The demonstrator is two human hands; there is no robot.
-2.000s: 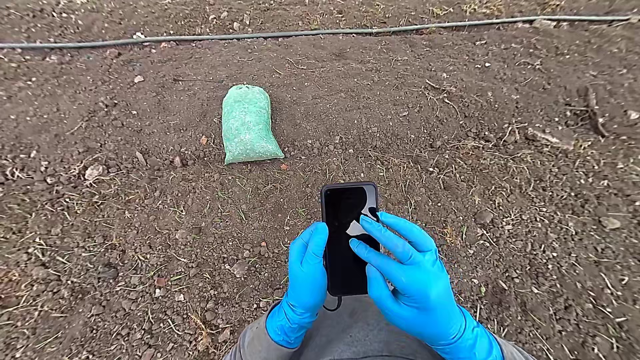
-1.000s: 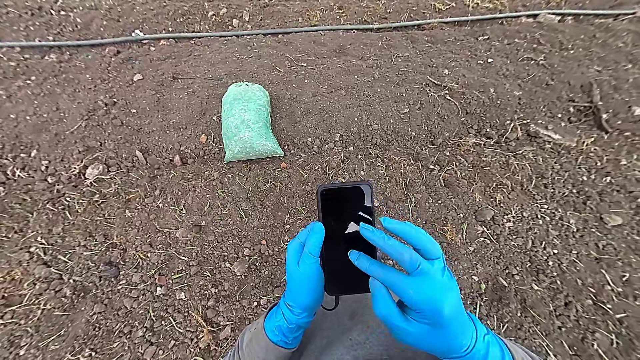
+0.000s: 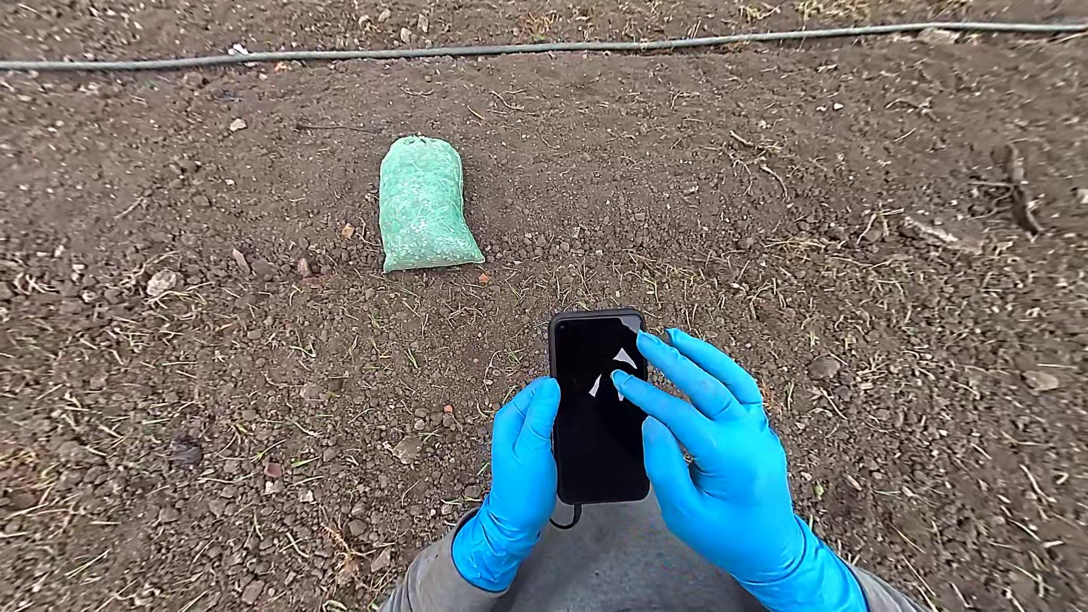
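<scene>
A smartphone in a dark case (image 3: 595, 450) is upright in front of me, its screen black with pale reflections and a dark cable at its lower end. My left hand (image 3: 523, 476), in a blue glove, grips its left edge. My right hand (image 3: 722, 459), gloved the same way, is at the right side of the phone with fingers apart; its fingertips are over the screen, and whether they touch it I cannot tell. Beyond the phone, to the left, a green mesh-like bag (image 3: 425, 204), filled and closed at the top, lies on the soil.
A thin grey hose (image 3: 476, 51) runs across the ground at the far side. Small stones, such as one at the left (image 3: 163, 282), dry stalks and a piece of wood at the right (image 3: 1020, 191) lie on the bare soil.
The right hand's fingers have shifted slightly over the screen. The left hand keeps its grip on the phone, and the green bag has stayed where it was.
</scene>
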